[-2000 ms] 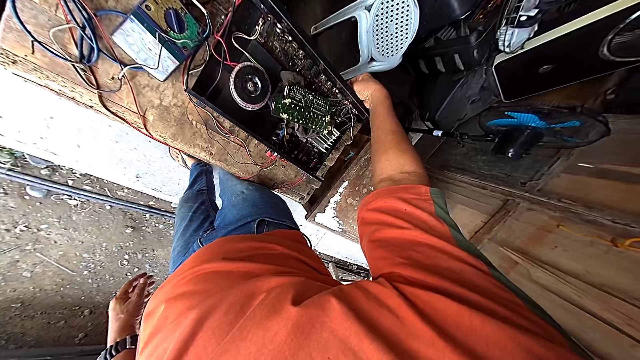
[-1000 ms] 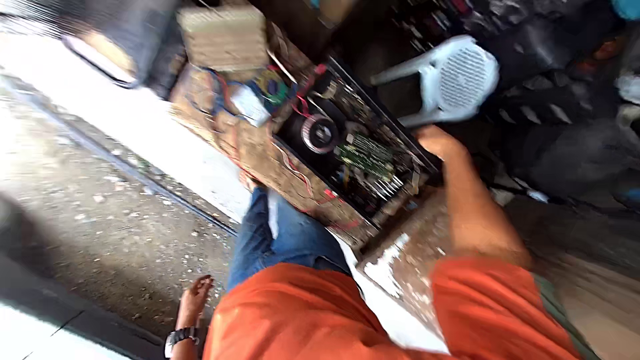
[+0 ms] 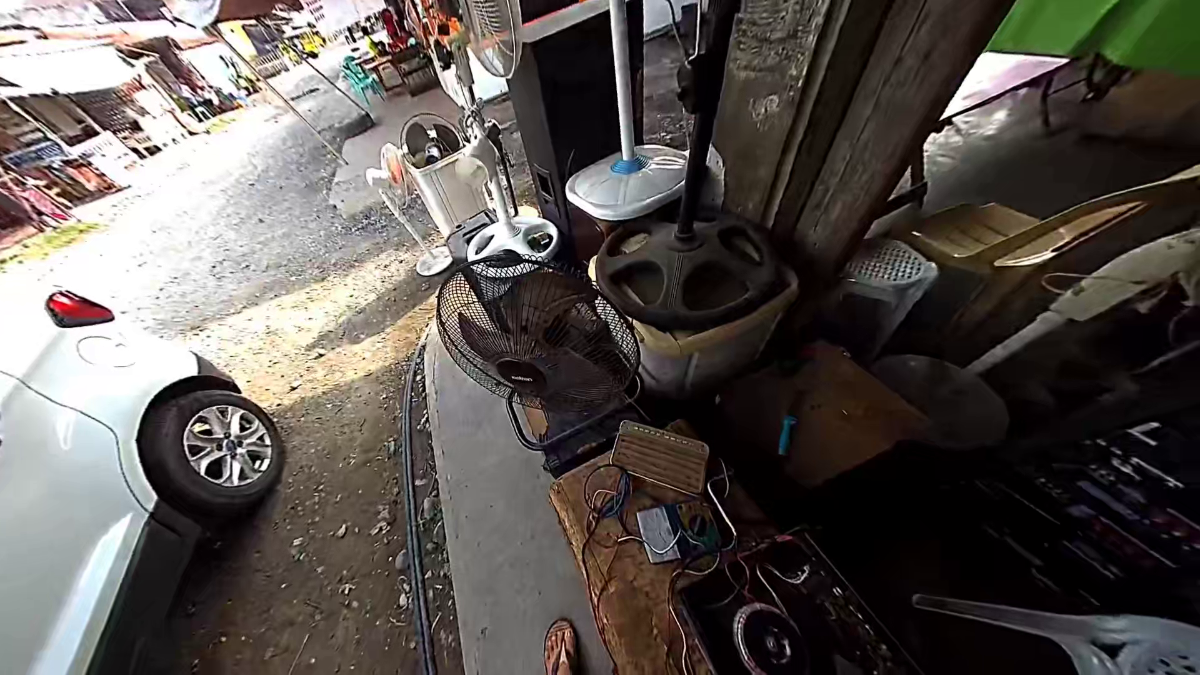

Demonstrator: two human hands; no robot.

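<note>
Neither of my hands shows in the head view now, so what they hold or touch is hidden. At the lower edge, an opened amplifier chassis [image 3: 797,609] lies on a worn wooden bench [image 3: 623,600], cut off by the frame. Its round toroidal transformer [image 3: 769,639] and some loose wires show. Beside it on the bench are a multimeter [image 3: 697,527], a small pale box [image 3: 659,534], tangled wires and a beige slatted case [image 3: 660,457]. A sandaled foot [image 3: 561,647] rests on the concrete just left of the bench.
A black caged fan [image 3: 539,333] stands past the bench's far end. Behind it are a dark fan base [image 3: 689,272] and white fan stands. A wooden post [image 3: 900,112] rises at right. A pale plastic chair [image 3: 1106,637] is at lower right, a parked car [image 3: 75,450] at left.
The view has swung up and away from my body, toward the street. Both hands were in sight earlier, the right one at the chassis edge; now neither is.
</note>
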